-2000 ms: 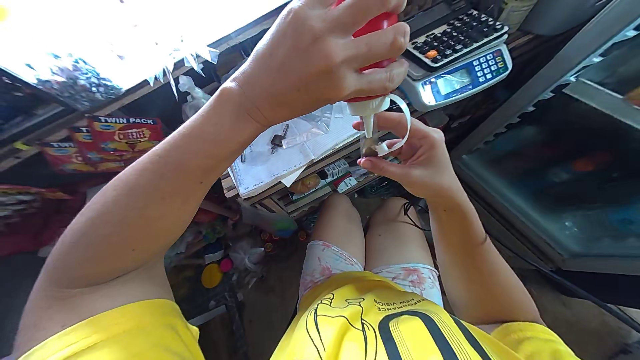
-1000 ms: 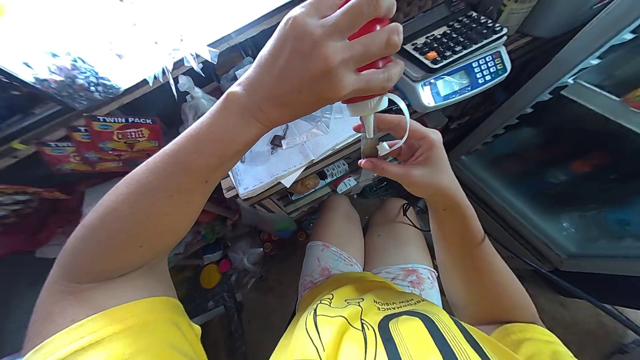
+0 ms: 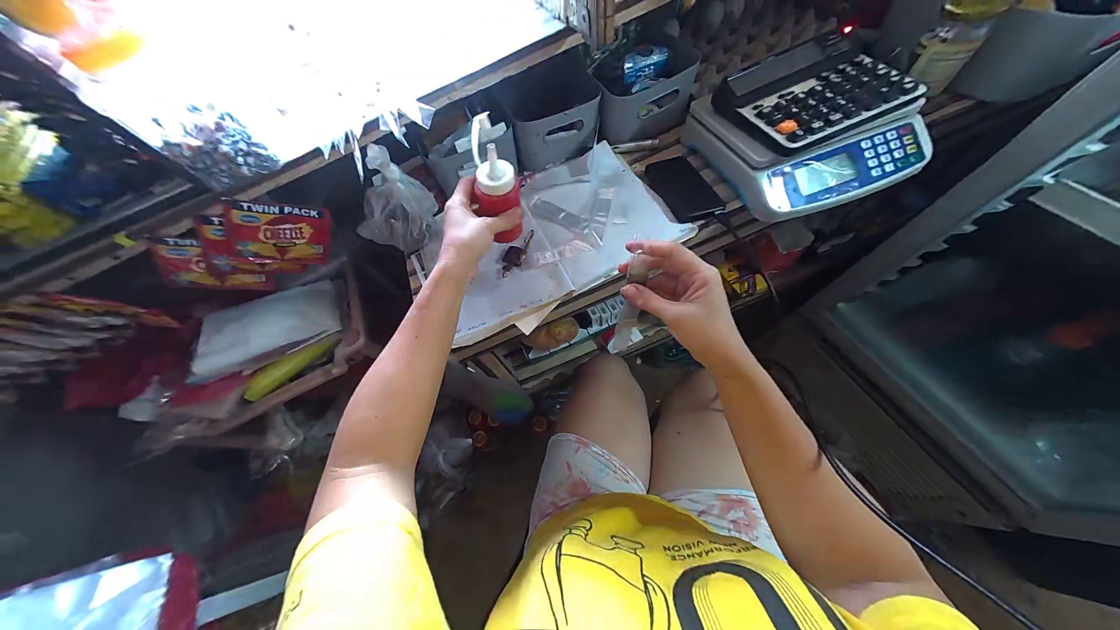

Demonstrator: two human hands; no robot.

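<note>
My left hand point(image 3: 477, 226) grips a red squeeze bottle point(image 3: 497, 199) with a white nozzle, upright over the papers; its tethered cap stands open. In my right hand point(image 3: 678, 293), thumb and fingers pinch a narrow clear plastic sleeve point(image 3: 628, 325) that hangs down over the table's front edge. Some contents seem to be in its upper part, partly hidden by my fingers. White papers point(image 3: 499, 302) lie on the table, with more flat clear plastic sleeves point(image 3: 573, 214) on them. A small dark item, perhaps keys point(image 3: 514, 255), lies just below the bottle.
A black phone point(image 3: 682, 189) lies right of the papers. Behind it, a calculator point(image 3: 831, 101) rests on a digital scale point(image 3: 809, 179). Grey plastic baskets point(image 3: 556, 122) stand at the back. A knotted plastic bag point(image 3: 395, 201) is at left, and a glass-fronted cabinet point(image 3: 980, 350) at right.
My left hand has moved left with the red bottle, away from my right hand. Earlier the bottle was inverted with its nozzle at the sleeve; now it is upright.
</note>
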